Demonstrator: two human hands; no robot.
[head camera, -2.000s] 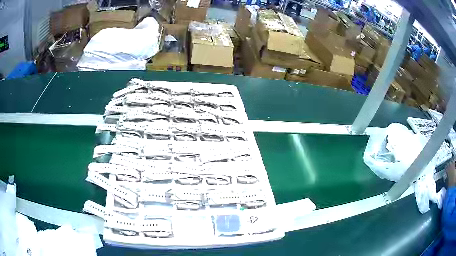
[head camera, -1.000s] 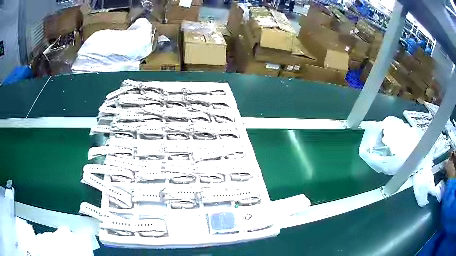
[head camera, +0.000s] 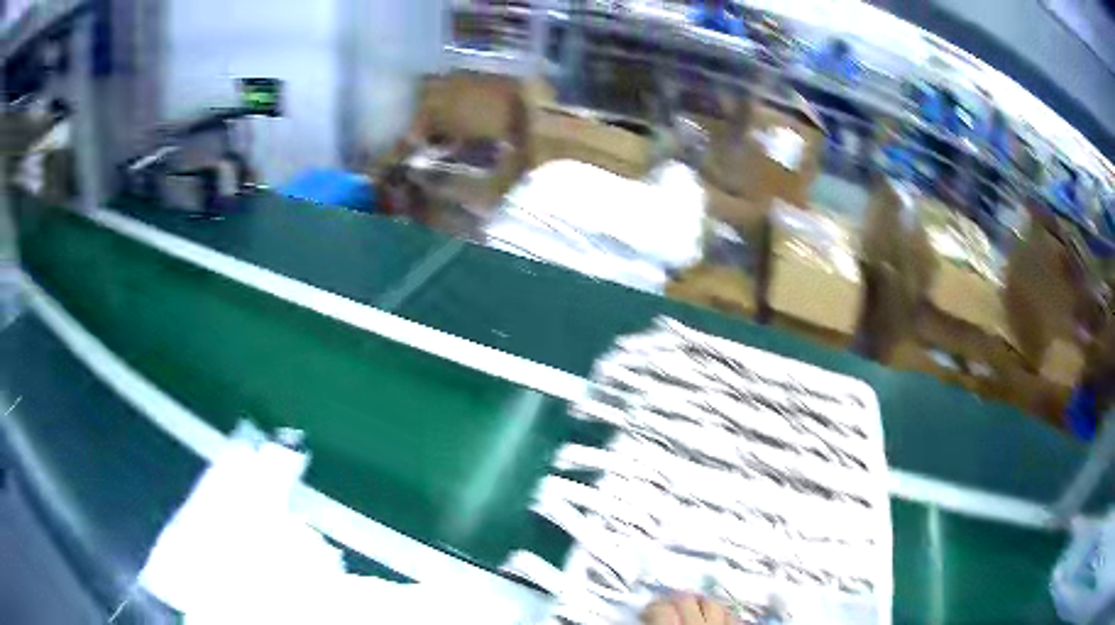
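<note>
The white tray (head camera: 883, 537) lies across the green bench at lower centre-right, its near end cut off by the picture's bottom. Rows of watches (head camera: 746, 427) with dark faces and pale straps fill it, and some strap ends (head camera: 556, 501) overhang its left edge. One of my hands (head camera: 687, 609) shows only as blurred fingertips over the near part of the tray, cut off by the bottom edge. I cannot tell whether it is my left or right, or whether it holds anything. The other hand does not show.
White crumpled slips or bags (head camera: 251, 537) lie at lower left. Pale rails (head camera: 330, 299) run along the green bench. A clear plastic bag (head camera: 1086, 571) is at the right edge. Cartons (head camera: 813, 275) and a white covered heap (head camera: 599, 217) stand behind.
The view has swung left and tilted, so the tray now appears further right and lower. Fingertips have appeared at the tray's near part. The worker's blue sleeve at right has left the picture.
</note>
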